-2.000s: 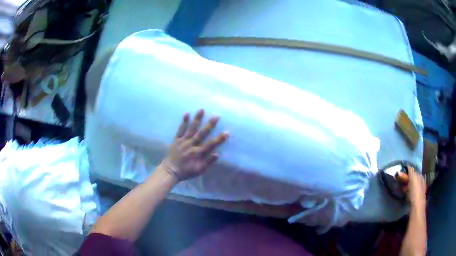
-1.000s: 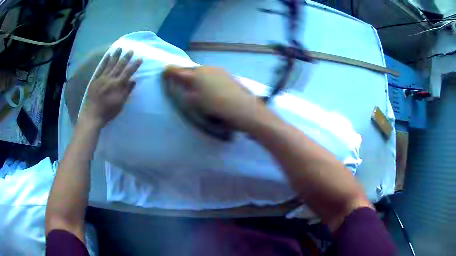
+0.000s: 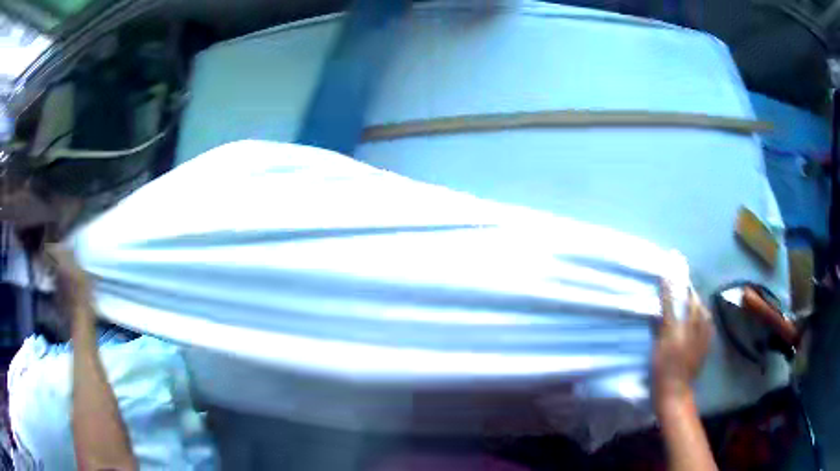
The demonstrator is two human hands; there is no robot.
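Note:
A white garment [image 3: 368, 267] is stretched lengthwise over the padded form, with long folds running from end to end. The form is hidden under it. My left hand [image 3: 69, 271], blurred, grips the garment's far left end beyond the form. My right hand [image 3: 680, 340] grips its right end, where the cloth is bunched. The steam iron [image 3: 760, 317] stands at the table's right end, just right of my right hand, and nothing holds it.
The pale padded table [image 3: 571, 170] lies under the form. A wooden strip [image 3: 562, 120] and a blue band [image 3: 345, 87] lie across it. A yellow-brown block [image 3: 757, 236] is near the iron. A white cloth pile [image 3: 152, 396] is at lower left.
My right hand has let go of the iron, now at the right, and holds the garment's right end. My left hand has moved left off the form, pulling the cloth taut and outward.

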